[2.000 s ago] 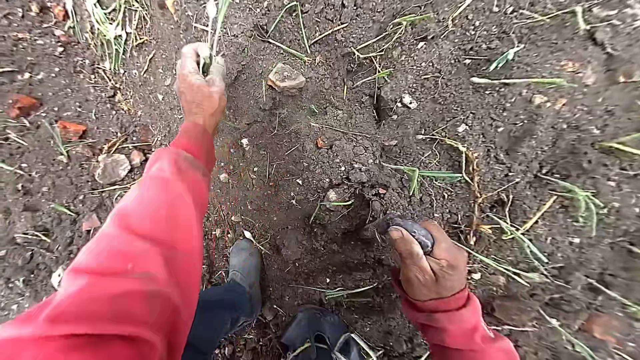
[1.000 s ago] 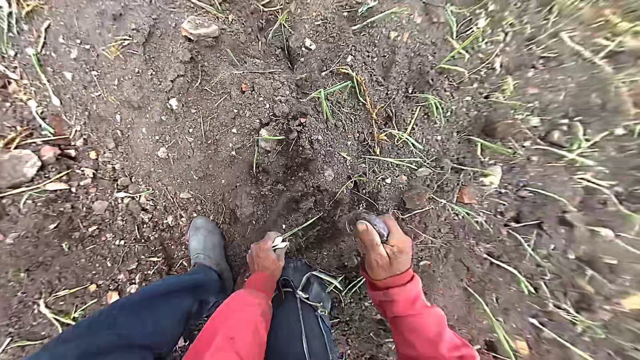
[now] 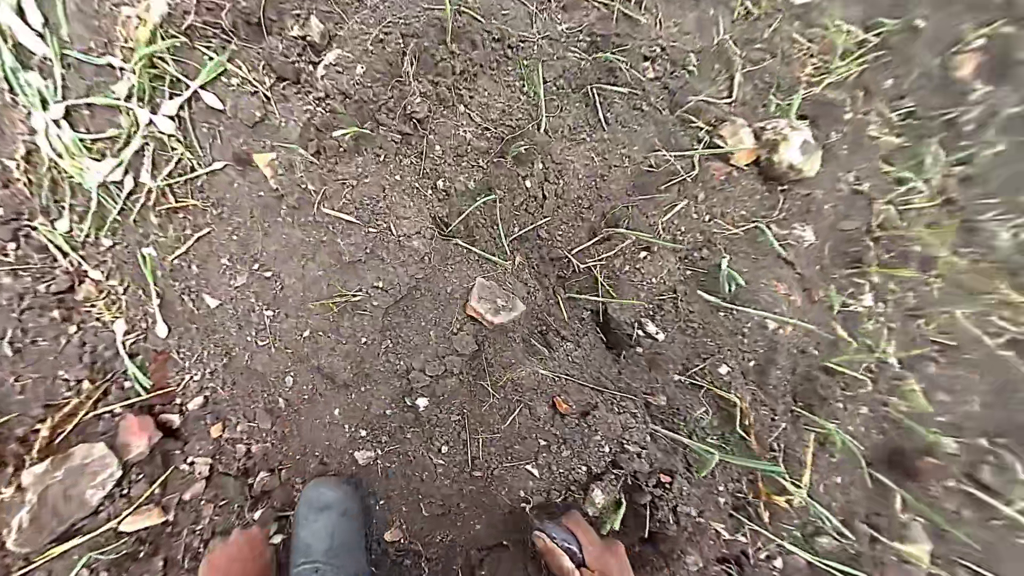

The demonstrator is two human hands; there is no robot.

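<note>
At the bottom edge, my right hand (image 3: 590,552) grips a dark, rounded, stone-like object (image 3: 562,542) against the soil, beside a small green sprout (image 3: 614,516). My left hand (image 3: 238,554) is blurred and partly cut off at the bottom edge, just left of a grey rubber boot (image 3: 330,528); its fingers and anything in them cannot be made out. At the upper left lies a pile of pulled green plants with pale bulbs (image 3: 100,168). Two loose ones, one of them a plant with a white bulb (image 3: 152,288), lie just below the pile.
A flat pale stone (image 3: 494,302) lies mid-view on the brown soil. A large stone (image 3: 64,492) and a reddish stone (image 3: 137,437) sit at the lower left. Another pale stone (image 3: 788,150) lies at the upper right. Green stalks are scattered along the right side.
The view has shifted forward, so both hands now sit at the bottom edge. My left hand has moved from beside my right hand to the left of the boot. My right hand still holds the dark object.
</note>
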